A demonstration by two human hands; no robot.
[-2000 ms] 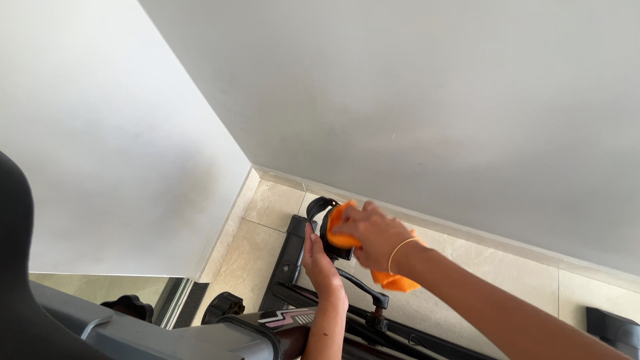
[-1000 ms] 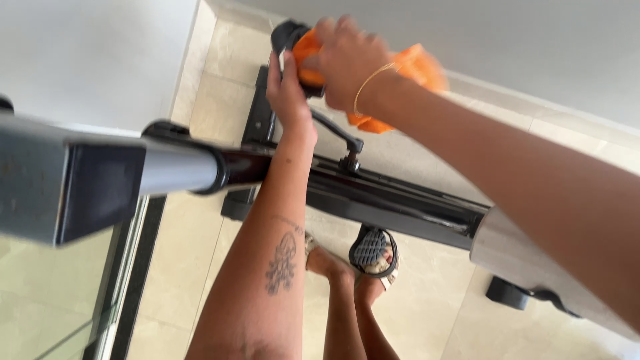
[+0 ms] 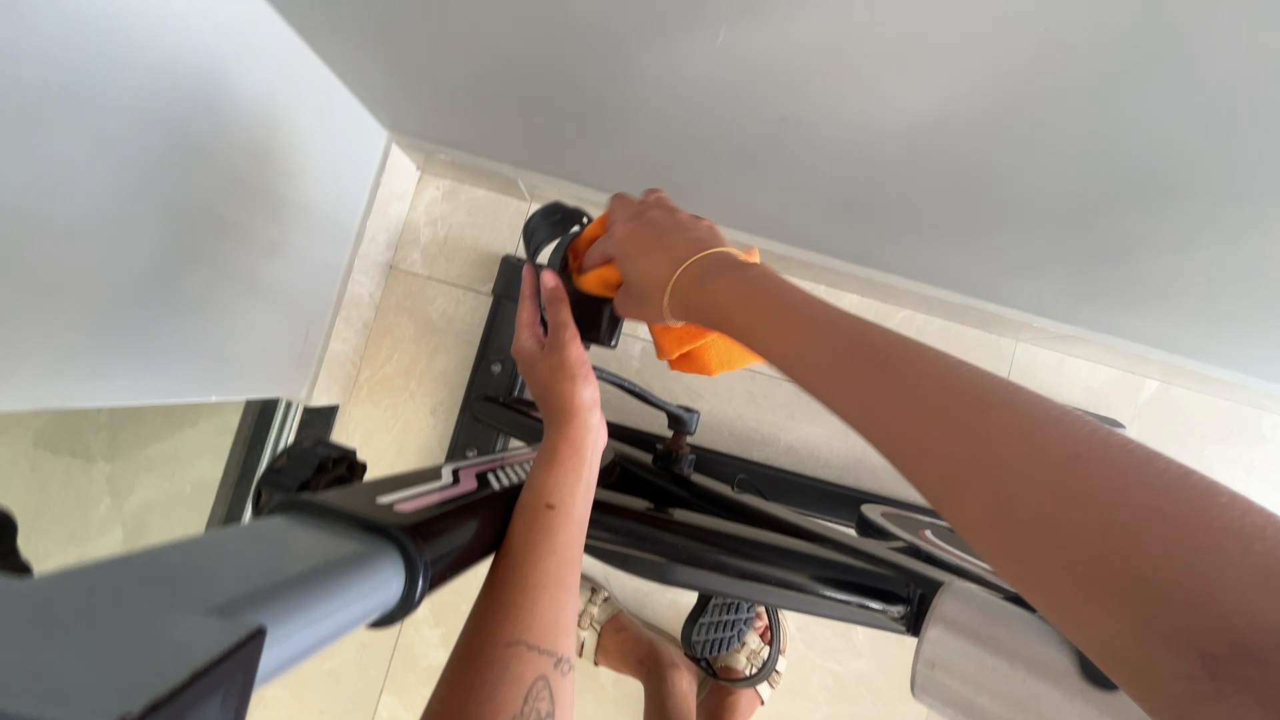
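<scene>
An exercise bike's black pedal with a strap (image 3: 598,318) is near the top middle of the head view. My left hand (image 3: 556,365) supports it from the left, fingers against its strap side. My right hand (image 3: 665,250) presses an orange cloth (image 3: 705,350) onto the pedal's right side; part of the cloth hangs below the wrist. The crank arm (image 3: 645,393) runs from beneath the pedal to the black bike frame (image 3: 760,560). The left fingertips' exact hold is partly hidden by the strap.
A grey seat post (image 3: 330,565) and black adjustment knob (image 3: 310,475) lie at lower left. The second pedal (image 3: 725,628) is beside my sandalled feet. Grey walls meet behind the bike's black floor bar (image 3: 490,365). A metallic cylindrical part (image 3: 1000,650) is at lower right.
Both hands stay at the strapped pedal with the orange cloth across all frames. The view has shifted noticeably.
</scene>
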